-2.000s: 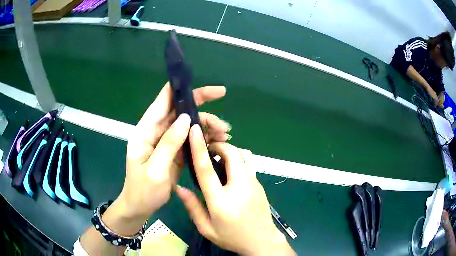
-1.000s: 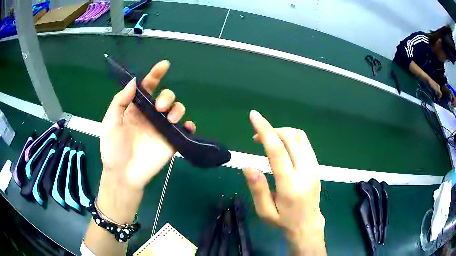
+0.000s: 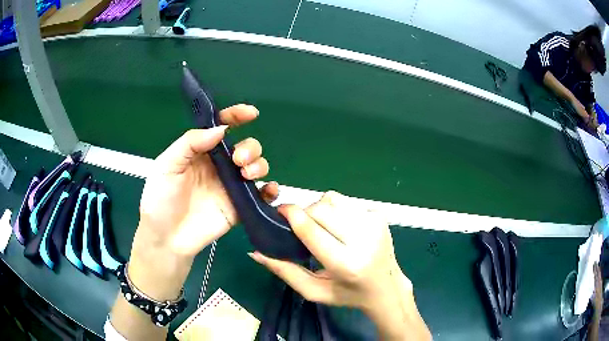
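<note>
A matt black pen body [image 3: 235, 180] is held up over the near bench edge, its pale-tipped narrow end pointing up and left, its wide end down and right. A fine light seam line and small side slots show on it. My left hand [image 3: 193, 183] holds its middle, palm up, fingers curled around it. My right hand [image 3: 340, 253] pinches the wide end between thumb and fingers. More black pens [image 3: 297, 313] lie below my right hand, partly hidden. A group of blue-and-black pens [image 3: 85, 226] lies at the left with a pink-and-black pen [image 3: 50, 178].
A yellowish notepad [image 3: 220, 321] lies by my left wrist. Three black pens [image 3: 496, 276] lie at the right, near a clear round dish [image 3: 569, 300]. The green conveyor [image 3: 374, 140] runs across behind, with a grey post [image 3: 47, 86] at left. A person [image 3: 564, 70] sits far right.
The pen's narrow end has swung up and right. My right hand, apart from the pen a second ago, has moved left and taken hold of its wide end.
</note>
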